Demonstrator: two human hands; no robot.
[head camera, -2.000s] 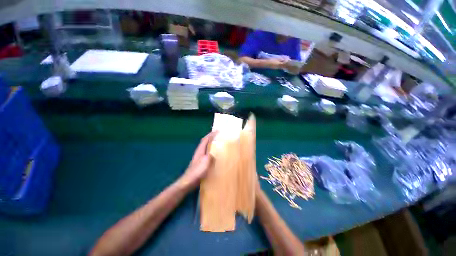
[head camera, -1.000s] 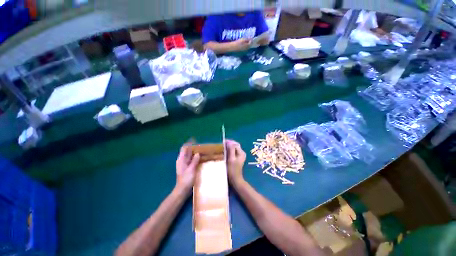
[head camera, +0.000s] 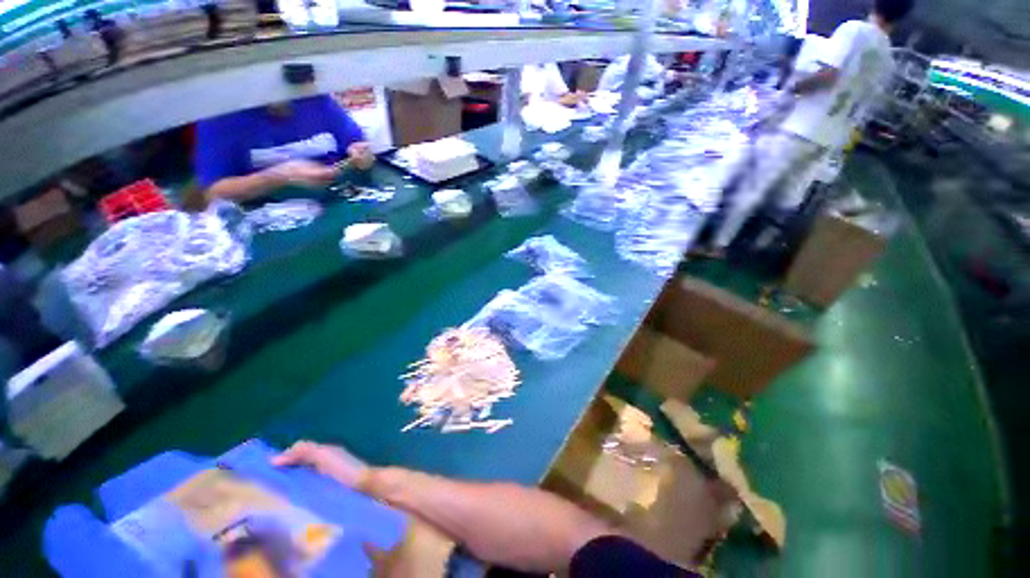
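Observation:
A blue carton (head camera: 226, 514) with an orange-and-white picture is at the lower left, its printed side facing up and its rounded tabs spread; the bottom is cut off by the picture's edge. My right hand (head camera: 322, 461) holds the carton's far right edge, fingers partly hidden. My left hand is not visible. A loose pile of small tan and pink sticks (head camera: 461, 378) lies on the green bench (head camera: 328, 390). Clear bagged products (head camera: 548, 311) lie just beyond the pile.
White stacks (head camera: 62, 397), a large clear bag (head camera: 158, 265) and a red tray (head camera: 133, 200) are on the far side. A worker in blue (head camera: 277, 147) sits opposite. An open supply carton (head camera: 644, 474) is below the right edge. Another person (head camera: 825, 102) stands at right.
The view has swung right. The carton showed its brown inside between both hands; now its blue printed side shows at the lower left. My left hand has gone out of sight.

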